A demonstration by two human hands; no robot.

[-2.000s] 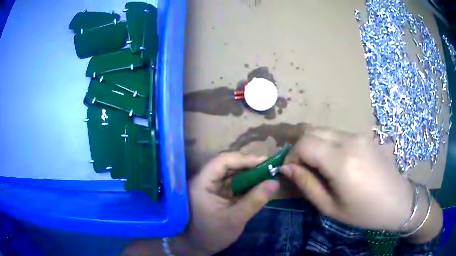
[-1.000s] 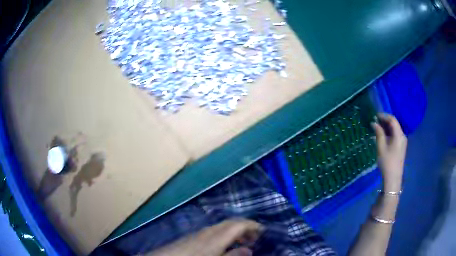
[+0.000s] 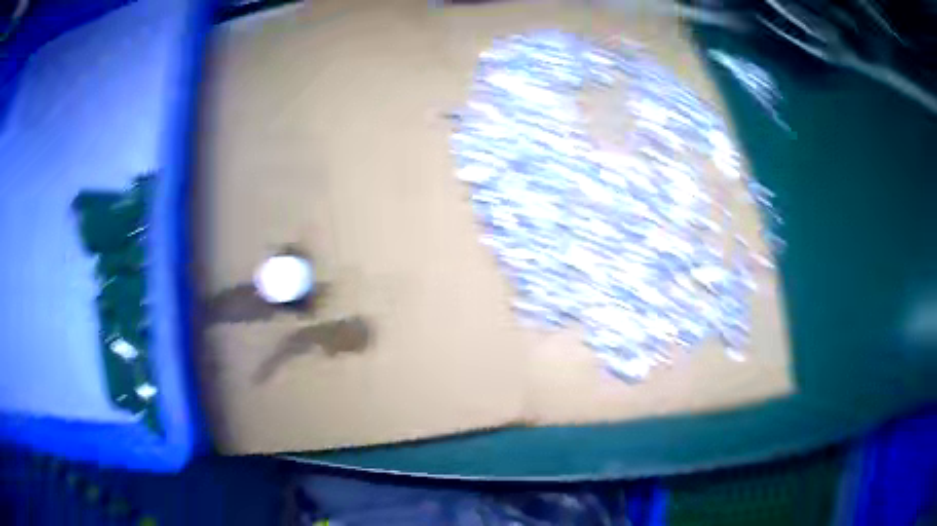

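Observation:
Neither of my hands is in view; the frame is blurred by motion. A heap of small silver metal pins point(image 3: 606, 205) lies spread on the brown cardboard sheet point(image 3: 411, 390), right of the middle. A small white round pot point(image 3: 284, 278) stands on the cardboard at the left, beside dark wet stains. Green moulded parts point(image 3: 125, 308) lie along the near side of the blue tray point(image 3: 181, 257) at the left, with a few silver bits showing on them.
The dark green bench top point(image 3: 853, 257) shows at the right and along the near edge. Below that edge are dark clothing at the middle and the blue crate point(image 3: 884, 473) with green parts at the lower right, partly cut off. Thin blurred strands cross the upper right corner.
The view has swung back left from the crate, so the tray shows more fully. Both hands have left the picture; two seconds ago they held a green part and a silver pin.

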